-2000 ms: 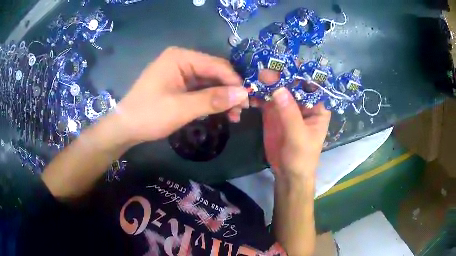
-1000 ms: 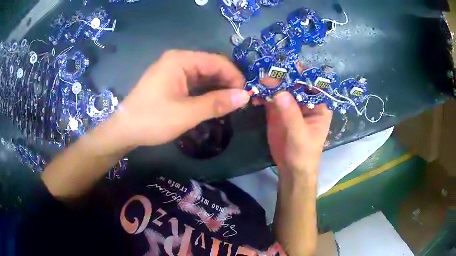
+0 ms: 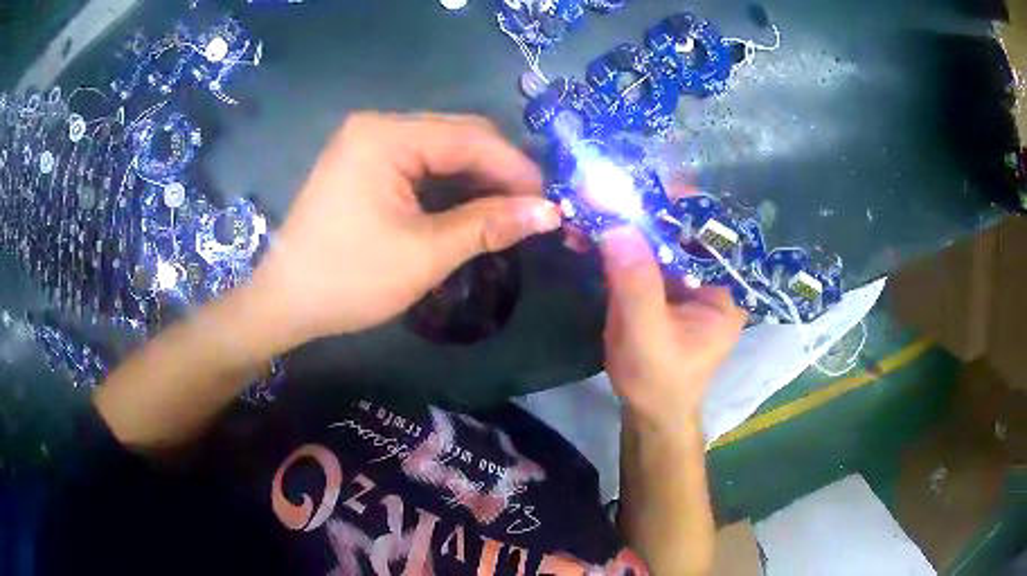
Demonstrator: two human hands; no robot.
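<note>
My right hand (image 3: pixel 664 315) holds a joined strip of blue ring circuit boards (image 3: pixel 704 225) by its left end, thumb on the near edge. A blue-white light (image 3: pixel 609 183) glares on the held board and hides its display. Pale digit displays (image 3: pixel 716 234) show on the boards to its right; a white cable (image 3: pixel 749 281) trails over them. My left hand (image 3: pixel 417 219) pinches thumb and finger together at the board's left edge; a lead between the fingertips cannot be made out. A black round unit (image 3: pixel 467 298) lies below my left hand.
More ring boards (image 3: pixel 631 84) lie just beyond the hands on the dark table (image 3: pixel 338 68). Dense rows of laid-out boards (image 3: pixel 68 214) and looser boards (image 3: pixel 169 146) are at left. White sheets (image 3: pixel 828 529) and a yellow floor line (image 3: pixel 777 414) are at lower right.
A bright light has come on at the held board. The right end of the strip and its cable have dipped toward me. The red at my left fingertips no longer shows clearly.
</note>
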